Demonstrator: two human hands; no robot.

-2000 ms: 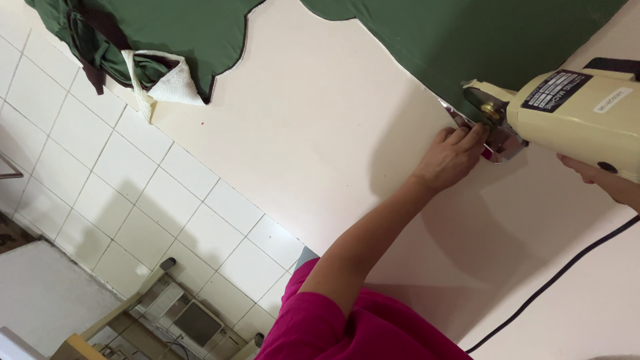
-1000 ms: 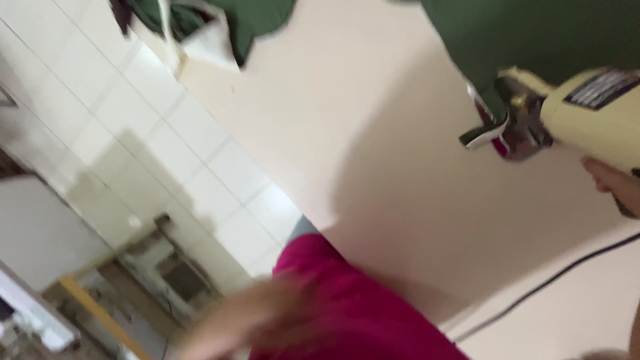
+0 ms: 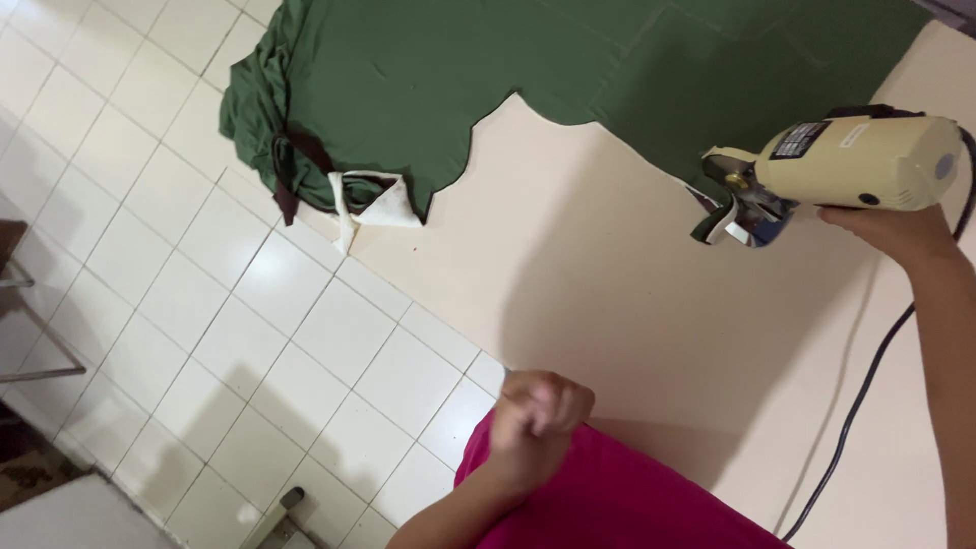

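My right hand [image 3: 888, 229] is under the cream motor housing of an electric cloth cutting machine [image 3: 854, 164], with its fingers mostly hidden. The machine's metal foot and blade guard meet the edge of a stack of green fabric [image 3: 427, 76]. A narrow cut strip of green and white cloth [image 3: 714, 225] curls beside the foot. My left hand [image 3: 541, 404], blurred, is raised near the table's edge in front of my magenta shirt, well away from the machine. Its fingers are curled, and whether something lies within them cannot be told.
The pale table [image 3: 648, 305] runs diagonally beside a white tiled floor [image 3: 305, 335]. Bunched green cloth with white and dark scraps [image 3: 381, 206] hangs at the table's edge. A black power cord [image 3: 846, 415] crosses the right side. Metal legs [image 3: 46, 335] stand at far left.
Two seconds ago my left hand was at the machine's foot on the fabric edge; it is now back near my body. My right hand remains at the machine. The view has shifted.
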